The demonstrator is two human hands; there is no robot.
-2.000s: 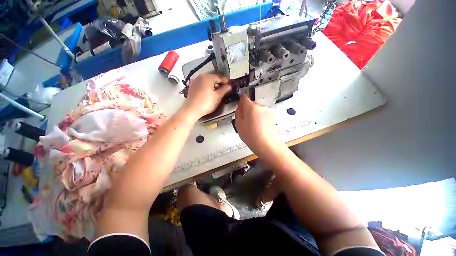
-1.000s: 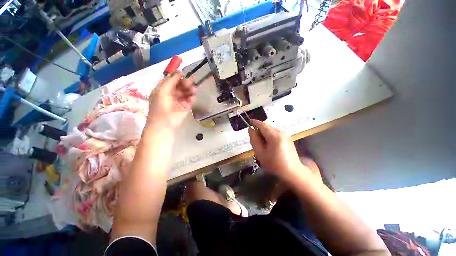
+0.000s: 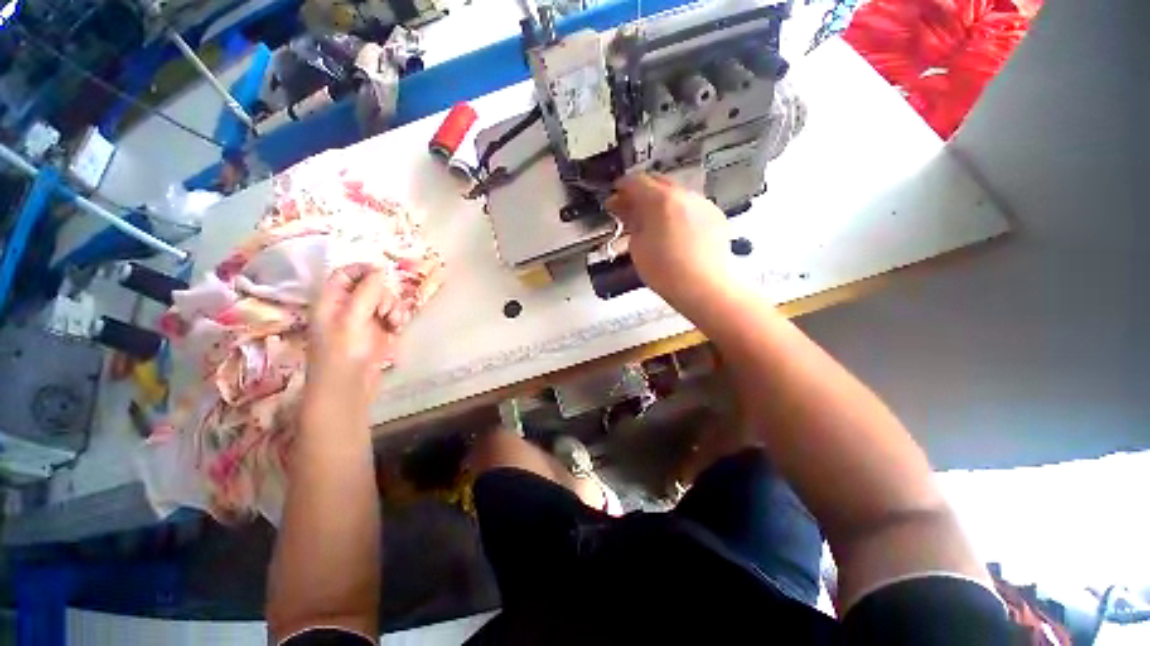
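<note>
The grey-white overlock machine [image 3: 583, 95] stands on the white table, round knobs on its front. My right hand [image 3: 665, 227] is at the needle area, fingers pinched together and partly hiding it; whether the tweezers are still in it cannot be told. My left hand [image 3: 353, 309] lies on the heaped floral fabric [image 3: 280, 271] left of the machine, fingers bent; whether it grips the cloth is unclear. The flat metal cloth plate [image 3: 530, 225] shows left of the needle area.
A red thread spool [image 3: 454, 128] and a small pale-ended spool [image 3: 463, 165] stand behind-left of the machine. Red cloth [image 3: 940, 57] is piled at the far right. Dark thread cones [image 3: 130, 334] are at left. The table's wooden edge [image 3: 807, 300] runs in front.
My left hand has moved from beside the machine down-left onto the floral fabric. My right hand has moved from in front of the machine, where it held tweezers, up to the needle area.
</note>
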